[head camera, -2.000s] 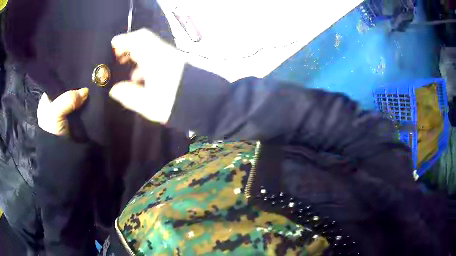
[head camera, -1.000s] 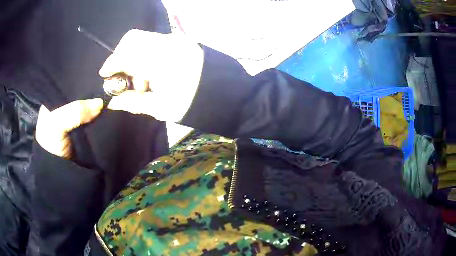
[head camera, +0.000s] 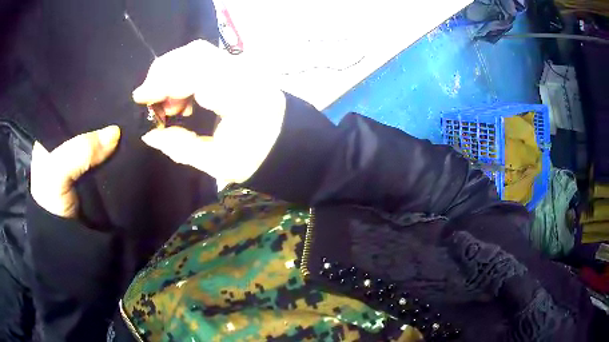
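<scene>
The black garment (head camera: 80, 73) lies at the left, with shinier wrinkled lining (head camera: 13, 167) at its edge. My left hand (head camera: 73, 167) is on the garment, thumb pointing up and right; its fingers are hidden by or under the cloth. My right hand (head camera: 207, 110) is above the garment with fingers curled. A button (head camera: 157, 115) shows edge-on at its fingertips, small and partly hidden. The needle (head camera: 139, 33) sticks out beyond the right hand, up and to the left. Bright glare washes out both hands.
The bright white table (head camera: 320, 33) is at the top, with a red-pink looped tool (head camera: 230, 30) on its left side. A blue plastic basket (head camera: 473, 130) with yellow-brown cloth (head camera: 521, 157) stands at the right on the blue floor (head camera: 427, 83).
The button turns from face-on to edge-on at my right fingertips. My left thumb has drawn apart from my right hand, to the left. The needle points more steeply up.
</scene>
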